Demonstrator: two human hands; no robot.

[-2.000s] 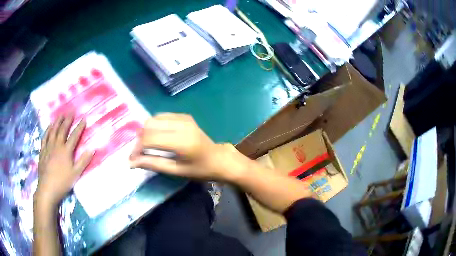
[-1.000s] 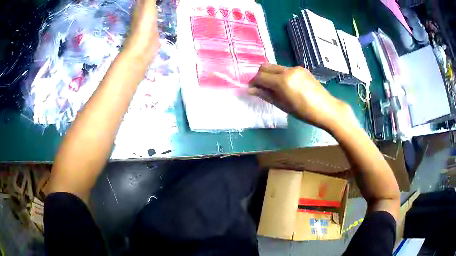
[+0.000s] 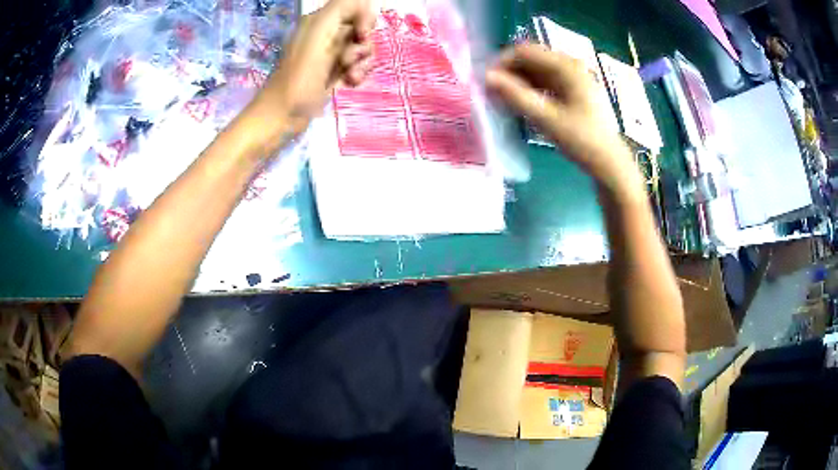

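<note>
A neat stack of clear plastic bags with red print (image 3: 409, 197) lies in front of me on the green bench. My right hand (image 3: 537, 78) is over the stack's upper right edge, its fingers pinched on a blurred clear plastic bag (image 3: 505, 142) that is lifted at the right side. My left hand (image 3: 345, 55) is over the stack's upper left part with its fingers curled; whether it grips anything is unclear. White booklets (image 3: 573, 46) stand in two piles to the right, the nearer one partly behind my right hand.
A loose heap of shiny filled bags (image 3: 138, 119) covers the bench at left. White paper sheets (image 3: 763, 151) and a long pinkish-clear item (image 3: 703, 110) lie at far right. An open cardboard carton (image 3: 492, 372) is on the floor below the bench edge.
My right hand has moved up and right with the blurred bag. My left hand has moved from beside the heap to the stack's upper left, fingers now curled. The view has shifted slightly.
</note>
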